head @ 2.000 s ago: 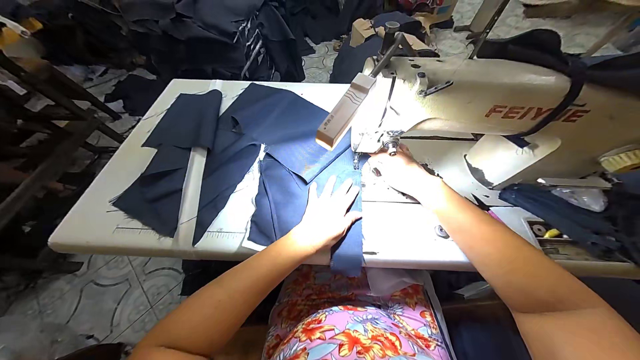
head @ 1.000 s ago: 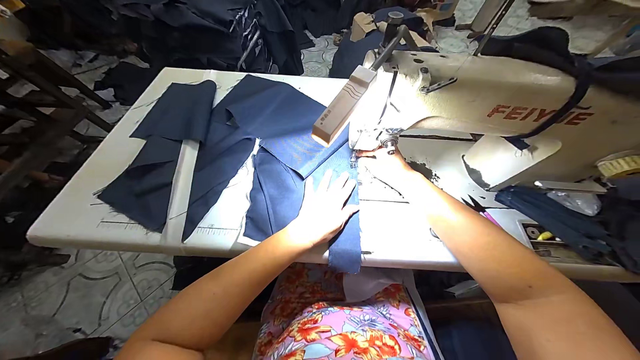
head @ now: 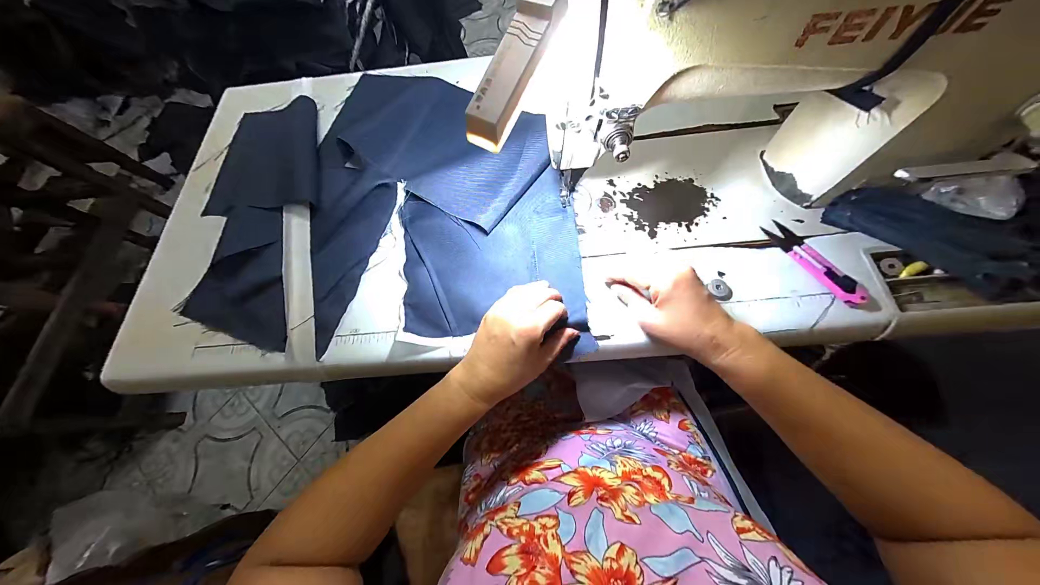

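Observation:
Navy fabric pieces (head: 487,260) lie on the white sewing table (head: 162,325), their right edge passing beneath the needle and presser foot (head: 567,187) of a Feiyue sewing machine (head: 731,49). My left hand (head: 524,337) grips the cloth near the table's front edge, fingers curled over its lower right corner. Just right of the cloth, my right hand (head: 674,313) rests by the table surface with thumb and forefinger a little apart; no cloth shows between them. Further left, another navy piece (head: 268,162) lies over a pale strip (head: 298,284).
Pink thread snips (head: 821,264) lie on the right of the table, beside an open compartment (head: 918,288) with small items. Dark folded cloth (head: 934,227) sits behind it. A box-like lamp or carton (head: 508,77) hangs left of the machine head. Dark fabric heaps are beyond the table.
My right hand has come away from the needle area toward the front edge. My left hand, flat on the cloth before, has moved to its front corner and closed on it. The view has moved closer.

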